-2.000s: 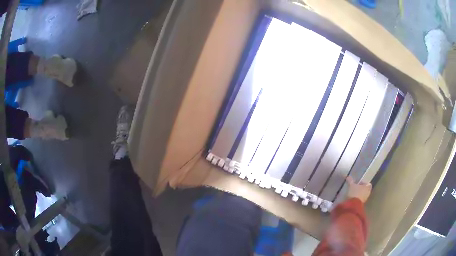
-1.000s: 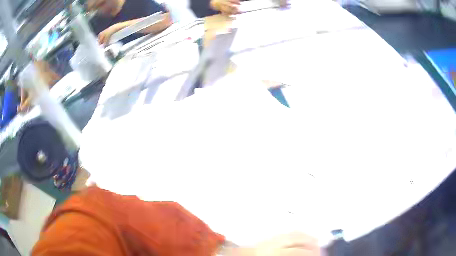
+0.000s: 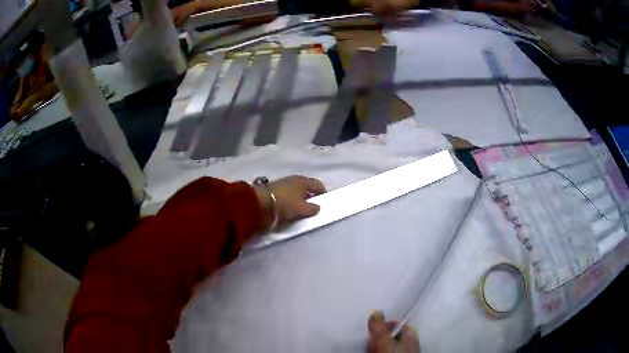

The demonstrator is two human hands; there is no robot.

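A bright flat strip [image 3: 386, 185] lies slantwise on the white padding [image 3: 296, 296]. My left hand [image 3: 295, 196], with a bracelet at the wrist, is on its near left part, fingers curled over it. My right hand [image 3: 392, 336], cut off by the bottom edge, pinches the near end of a second strip [image 3: 441, 258], seen nearly edge-on as a thin line. The roll of masking tape [image 3: 484, 293] lies flat on the padding at the right. The left end of the bright strip is partly hidden by my left arm.
Several grey strips [image 3: 278, 96] lie side by side at the far left. A pink printed backing sheet [image 3: 562, 303] with white strips is at the right. A dark round fan [image 3: 90, 203] and pale posts [image 3: 100, 127] stand left. Other people's hands [image 3: 388, 7] are across the bench.
The view has gone from the carton of strips up to the bench. My left hand is now on the bright strip, and my right hand has come into view holding another strip.
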